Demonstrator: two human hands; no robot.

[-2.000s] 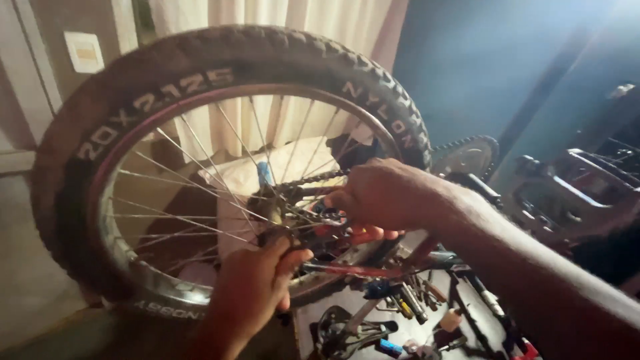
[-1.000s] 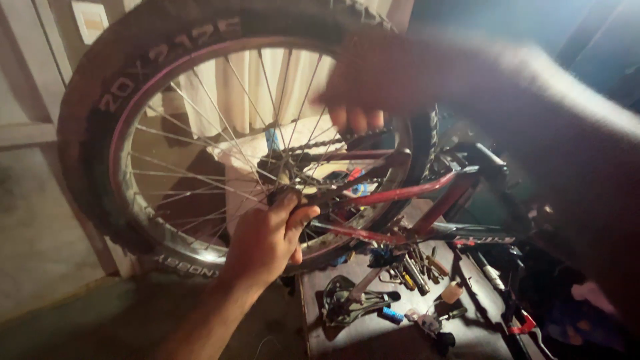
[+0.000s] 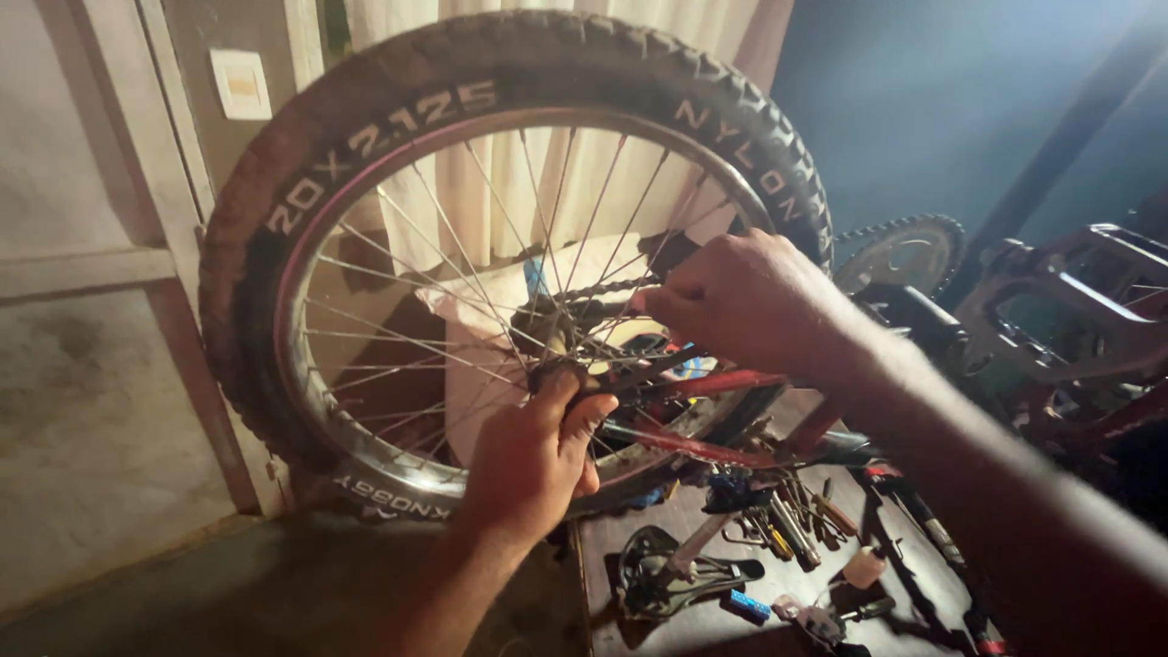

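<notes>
A bicycle wheel with a knobby tyre (image 3: 251, 205) stands upright in a red bicycle frame (image 3: 703, 447). My left hand (image 3: 525, 456) is at the wheel's hub (image 3: 555, 351), with its thumb and fingers around the axle end; what lies beneath the fingers is hidden. My right hand (image 3: 744, 297) is closed into a fist over the spokes, above the red frame tubes. A dark bar shows just below it, but whether the hand holds it cannot be told. The bicycle chain (image 3: 607, 287) runs behind the spokes.
Below the wheel, a table (image 3: 598, 593) bears a bicycle saddle (image 3: 671, 575), a blue cylinder (image 3: 750, 605) and several hand tools (image 3: 794, 529). A chainring (image 3: 903, 255) and a pedal (image 3: 1086, 292) are at the right. A door (image 3: 91, 365) and a curtain (image 3: 511, 192) stand behind.
My right hand, blurred and higher over the wheel one second ago, is now lower, near the red frame tubes. My left hand stays at the hub.
</notes>
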